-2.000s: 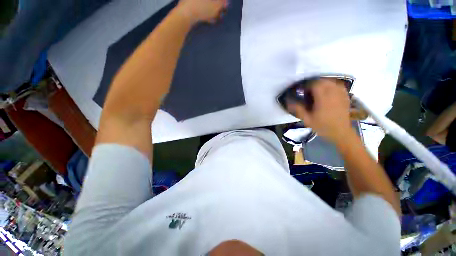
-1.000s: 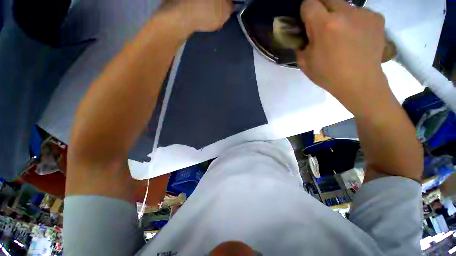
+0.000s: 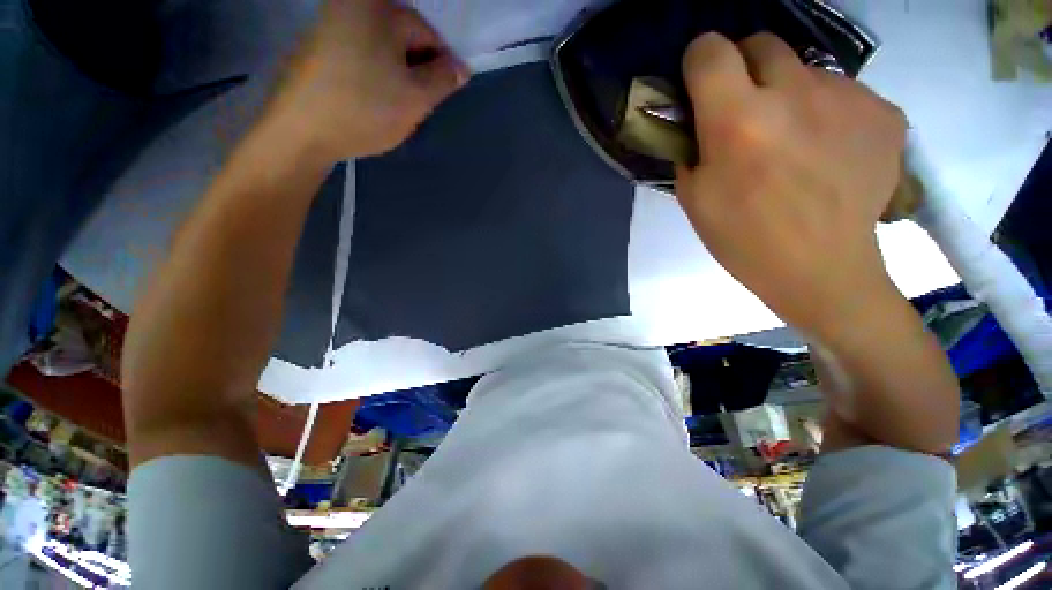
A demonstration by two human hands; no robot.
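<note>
A dark grey garment panel (image 3: 496,219) lies flat on the white-covered table. My right hand (image 3: 790,144) grips the handle of the steam iron (image 3: 611,69), which rests over the panel's upper right part. My left hand (image 3: 381,87) is at the panel's upper left, fingertips pinched on the white stay tape (image 3: 343,248). A stretch of tape runs along the panel's far edge from my left fingertips to the iron. The rest trails down across the panel and hangs over the table's near edge.
The white hose (image 3: 975,248) runs from the iron down the right side. Large dark grey-blue layers (image 3: 69,138) lie at the far left. A reddish-brown box (image 3: 87,403) stands below the table at left. A beige item (image 3: 1021,40) is at the upper right.
The iron has moved from bare table at right onto the panel's far edge. Tape now shows between my left hand and the iron, and trails down. My left hand has moved left since one second ago.
</note>
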